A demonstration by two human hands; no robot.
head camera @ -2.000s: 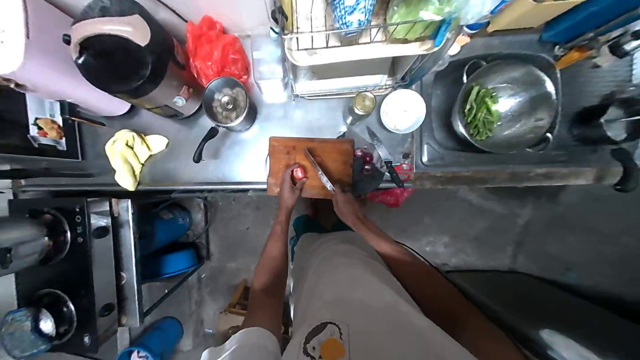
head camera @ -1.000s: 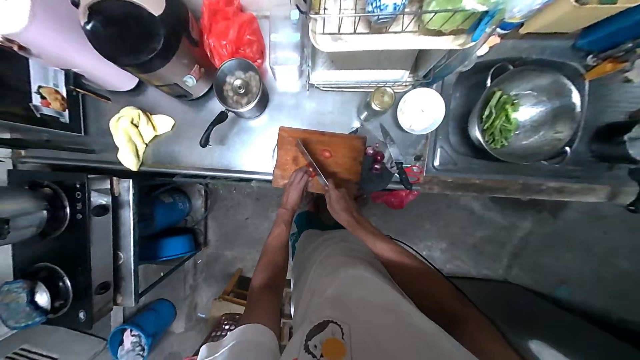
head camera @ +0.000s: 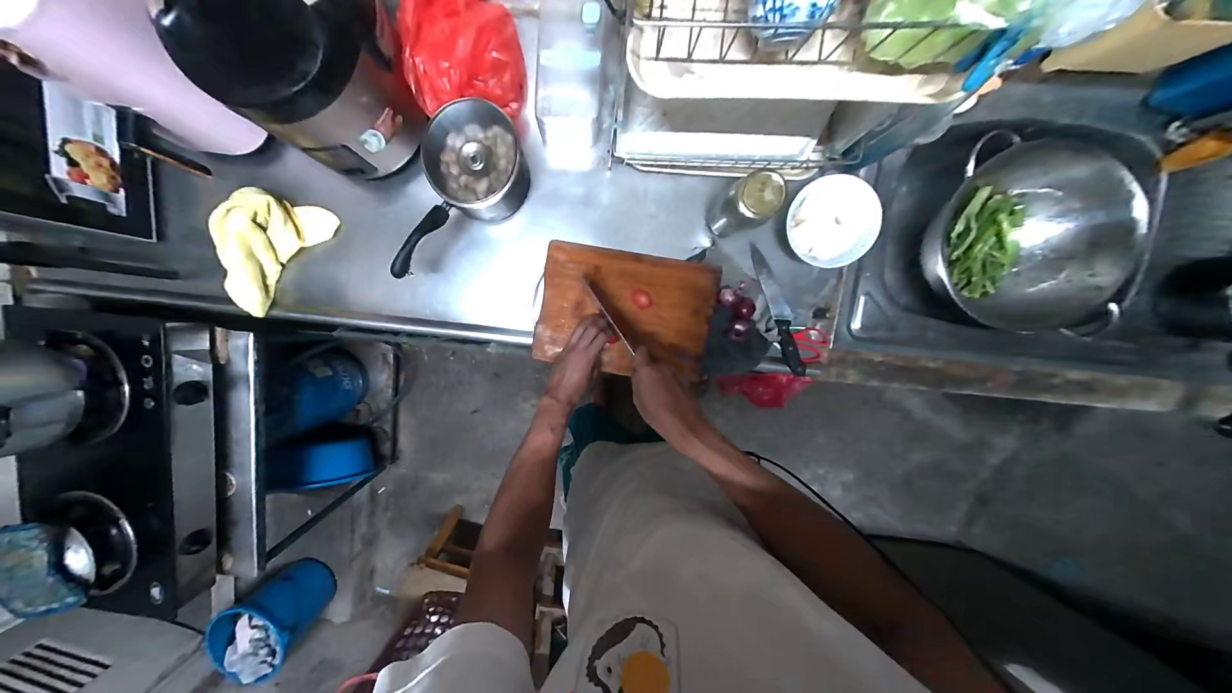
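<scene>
A wooden cutting board (head camera: 674, 279) lies at the counter's front edge. My right hand (head camera: 659, 390) grips the handle of a kitchen knife (head camera: 604, 310), whose blade slants up and left over the board. Beside the blade, my left hand (head camera: 580, 354) holds down a small red piece of food (head camera: 612, 337), mostly covered by the fingers; its kind I cannot tell. Another red slice (head camera: 642, 299) lies on the board, right of the blade. Small red onions (head camera: 738, 310) sit just right of the board, near a second knife (head camera: 773, 294) with a black handle.
A saucepan (head camera: 496, 197) stands behind left, a yellow cloth (head camera: 255, 241) farther left. Behind right are a glass jar (head camera: 751, 204) and a white bowl (head camera: 835, 252). The sink holds a metal pan (head camera: 1088, 231) with cut greens (head camera: 984, 241). A dish rack (head camera: 717, 166) stands behind the board.
Two seconds ago my left hand held the red piece left of the knife, clear of the blade. It now presses it on the board against the blade. A red slice now lies right of the blade.
</scene>
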